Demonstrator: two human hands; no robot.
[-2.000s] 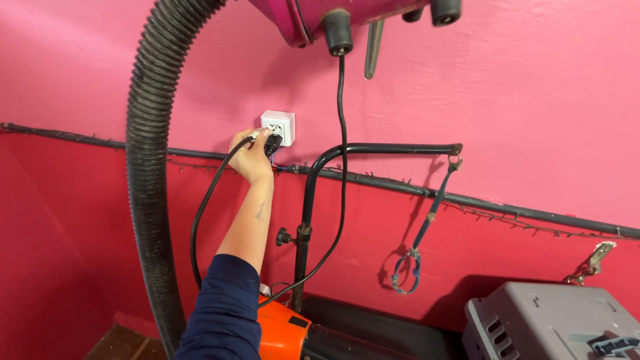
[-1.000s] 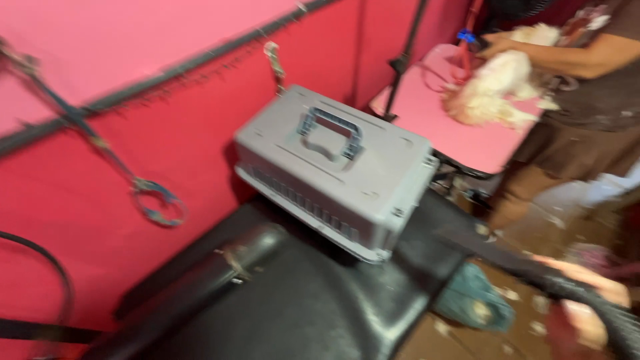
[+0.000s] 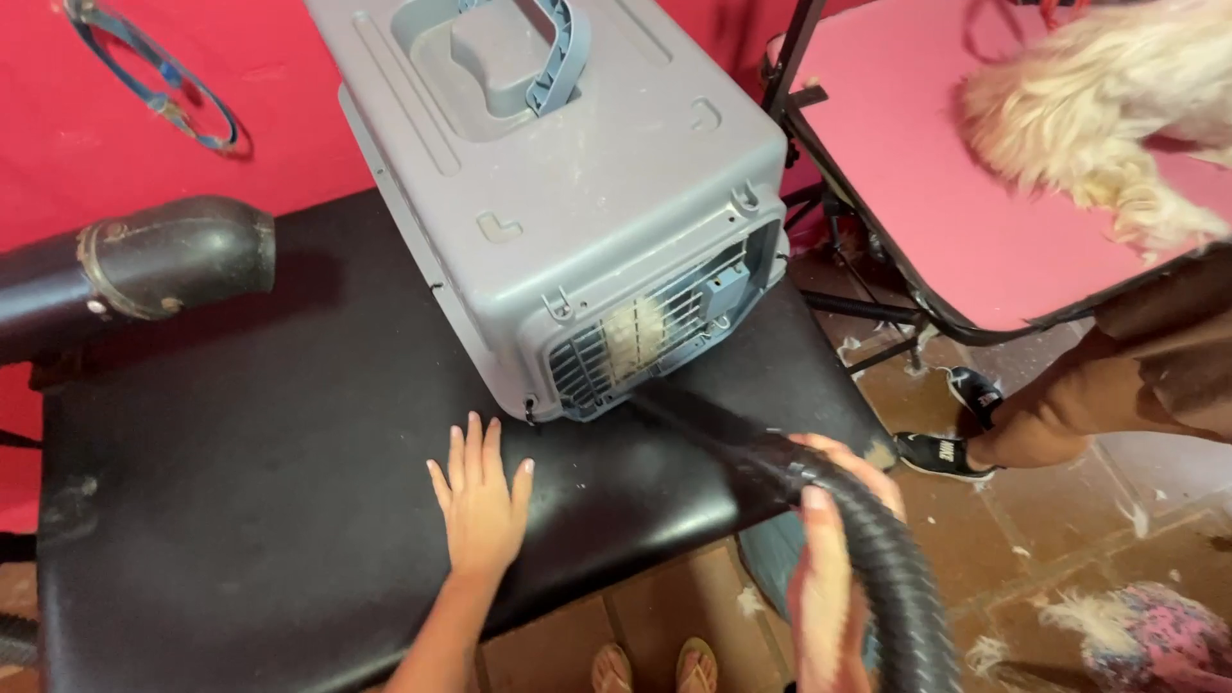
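Observation:
My right hand [image 3: 837, 539] grips a black corrugated dryer hose [image 3: 890, 568]; its dark nozzle [image 3: 707, 423] points at the wire door [image 3: 674, 322] of a grey plastic pet carrier [image 3: 587, 183]. Pale fur shows behind the bars of the door, which looks closed. My left hand [image 3: 484, 505], fingers spread and holding nothing, is over the black padded table [image 3: 289, 481], in front of the carrier's near corner. The carrier stands on that table with its blue-grey handle [image 3: 563, 63] on top.
A black metal tube [image 3: 164, 260] lies at the left, and a blue loop [image 3: 159, 87] hangs on the red wall. At right, a pale-furred dog [image 3: 1088, 115] is on a pink grooming table [image 3: 924, 173], with a person's legs [image 3: 1068, 404] beside it. Fur tufts litter the tiled floor.
The view has swung from the wall socket, where a hand held a plug, to the carrier. The hose nozzle is now at the carrier's door, and my left hand has come into view.

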